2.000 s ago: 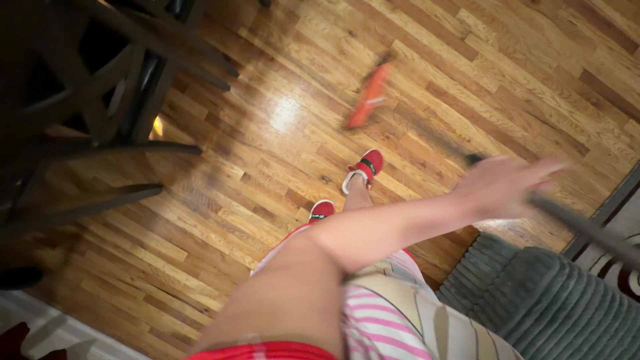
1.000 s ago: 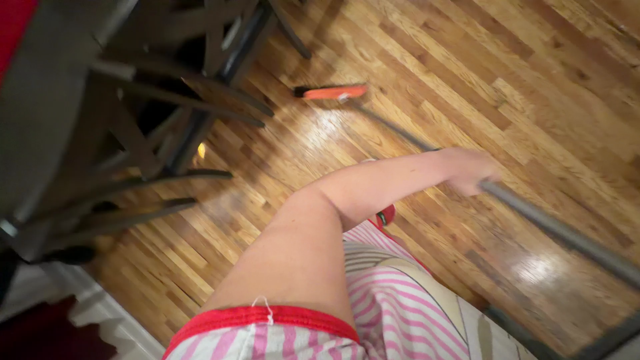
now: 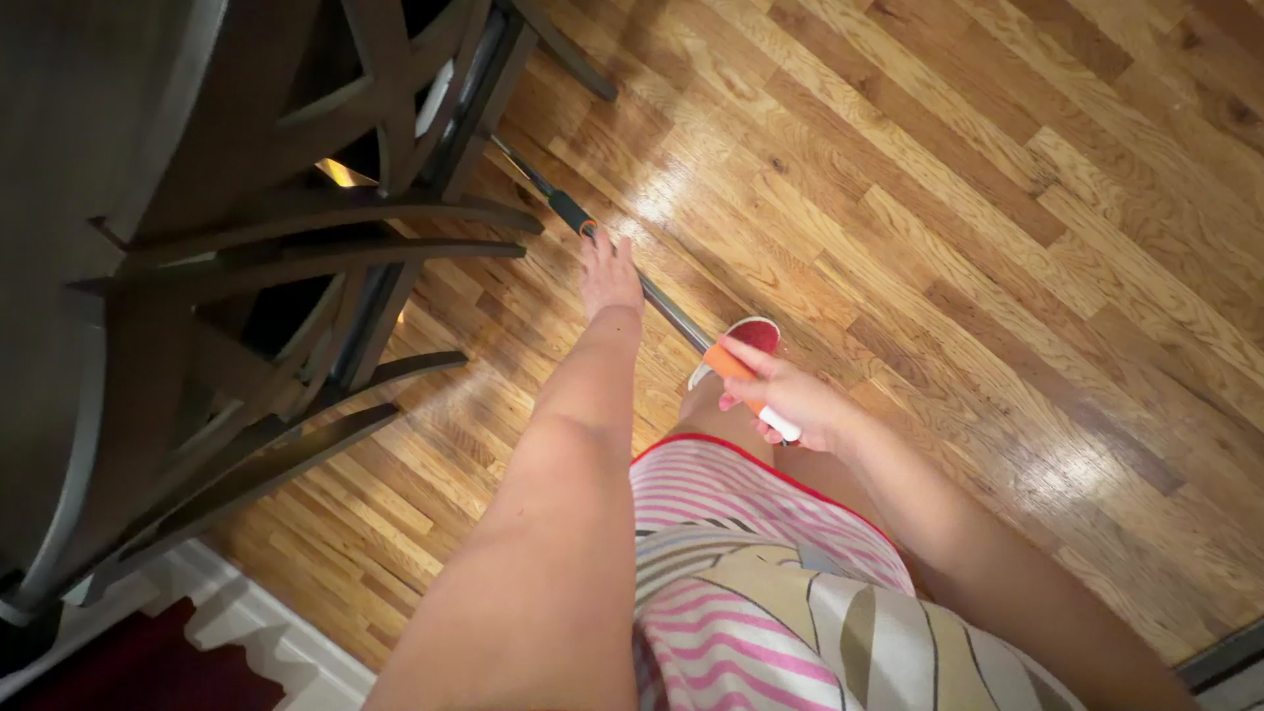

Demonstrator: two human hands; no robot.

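A long-handled broom's metal pole (image 3: 674, 312) slants from my lap up to the left, between the dark chairs, where its far end is hidden. My right hand (image 3: 780, 395) is closed around the orange and white grip (image 3: 729, 365) at the near end. Against the pole, just below a dark foam sleeve (image 3: 571, 212), lies my left hand (image 3: 609, 272), its fingers fairly straight; whether it grips the pole is not clear. The broom head is out of sight.
Dark wooden chairs (image 3: 326, 257) with curved legs crowd the left side. Wood plank flooring (image 3: 938, 247) spreads to the right. A white baseboard (image 3: 267, 592) and dark red cloth (image 3: 148, 662) are at the lower left. My red shoe (image 3: 755, 336) is beside the pole.
The orange broom head, seen on the floor earlier, has gone out of view toward the chairs. Both hands now show at the pole, where only one was visible before.
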